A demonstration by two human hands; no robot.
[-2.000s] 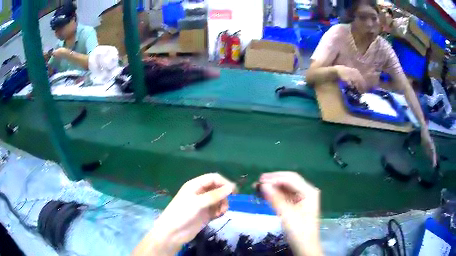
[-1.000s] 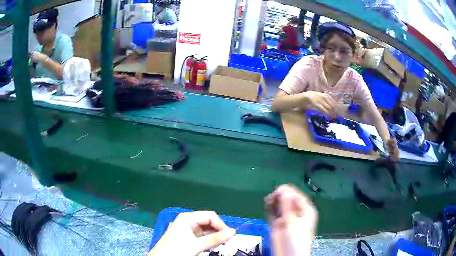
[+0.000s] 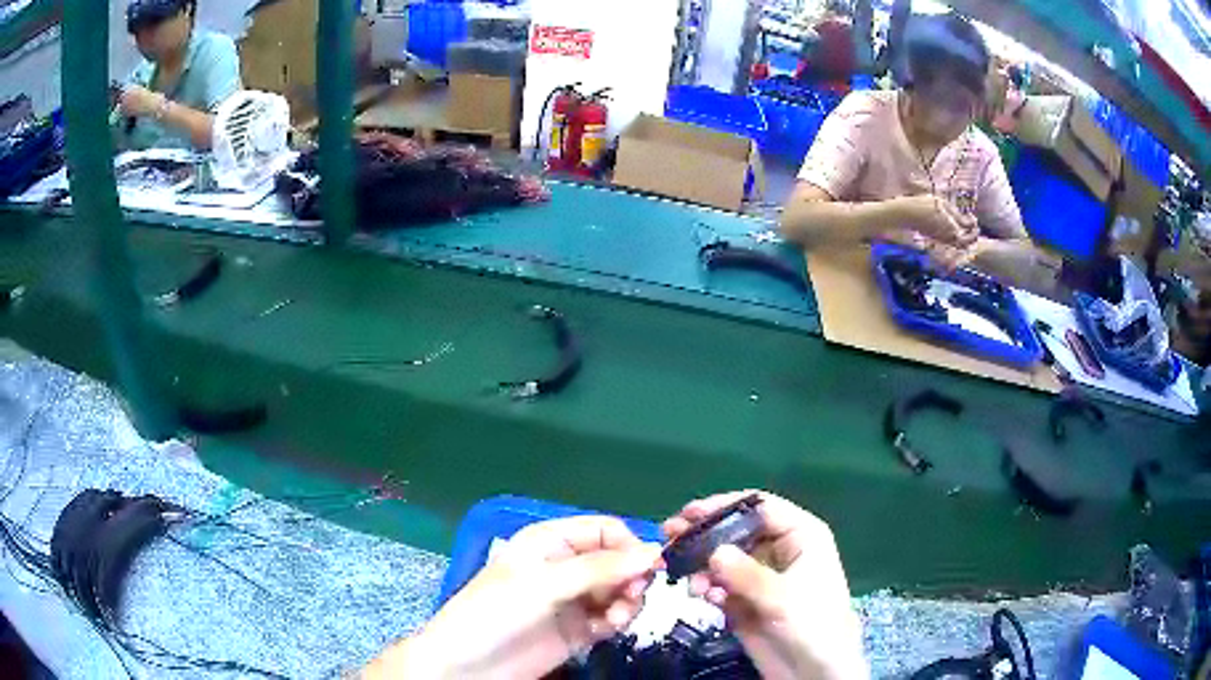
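A small black housing [image 3: 717, 534] is pinched in my right hand [image 3: 784, 585], between thumb and fingers, above the tray. My left hand [image 3: 565, 591] meets it from the left, its fingertips closed at the housing's left end, where a thin reddish wire seems to run; what the left fingers pinch is too small to tell. The blue tray [image 3: 481, 531] lies below, partly hidden by my hands. Black parts [image 3: 664, 656] are heaped in it on a white liner.
Green conveyor [image 3: 399, 438] beyond, with black curved wired pieces [image 3: 561, 356]. Green posts [image 3: 96, 199] stand at left. A black wire bundle [image 3: 104, 542] lies on the bench at left, a black cable coil [image 3: 1016, 651] at right, beside a second blue tray [image 3: 1129, 651]. Two people sit across the belt.
My hands have come together at the black housing, now clearly visible in my right hand. The person across has drawn an arm back from the belt. The view has shifted.
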